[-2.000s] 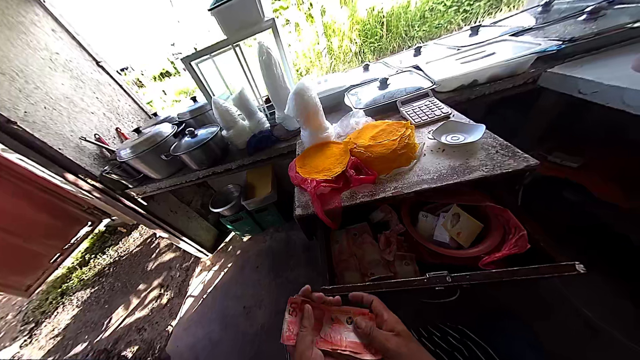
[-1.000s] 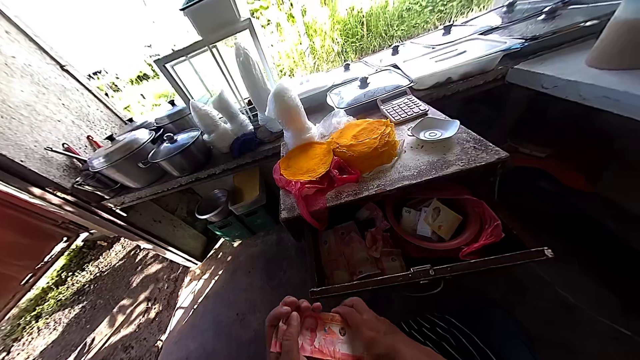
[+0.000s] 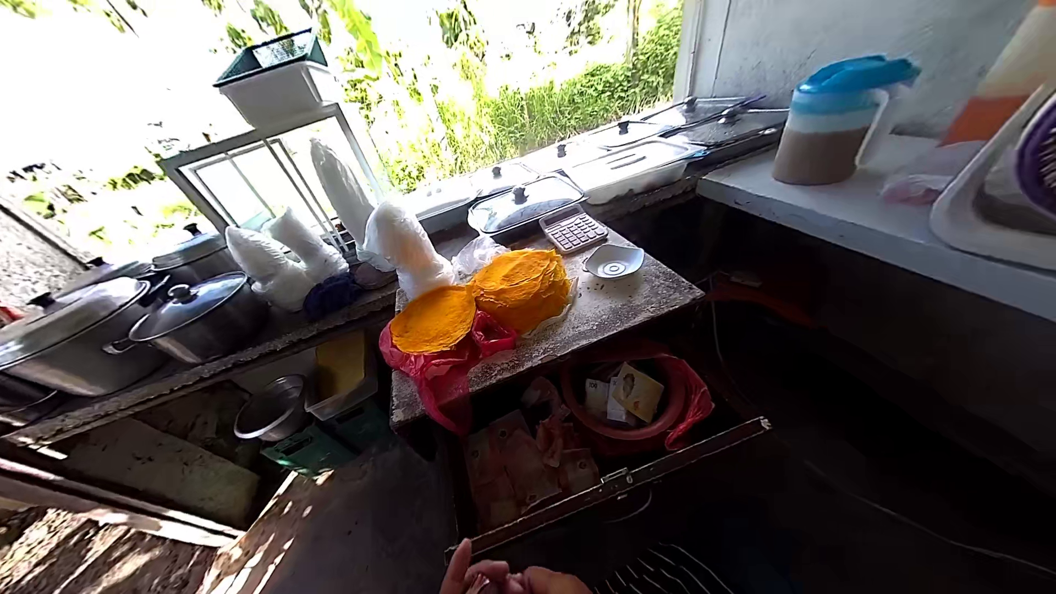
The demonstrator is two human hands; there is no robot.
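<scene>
Both hands are at the bottom edge, close together and mostly cut off: my left hand with a finger raised, my right hand beside it. What they hold is out of view. Just beyond them a wooden drawer stands pulled out. Red banknotes lie loose in its left part. On its right a round reddish basin in a pink plastic bag holds several notes, one yellowish. On the table above are orange round sheets, another orange round on a pink bag, a calculator and a small white dish.
Lidded pots and white plastic bags line the left ledge. Lidded trays run along the window. A blue-lidded pitcher stands on the white shelf at right. A metal bowl sits below the ledge.
The view has shifted, bringing the pitcher into sight. The hands are now lower in the picture, and the red banknotes seen in them earlier are no longer visible there.
</scene>
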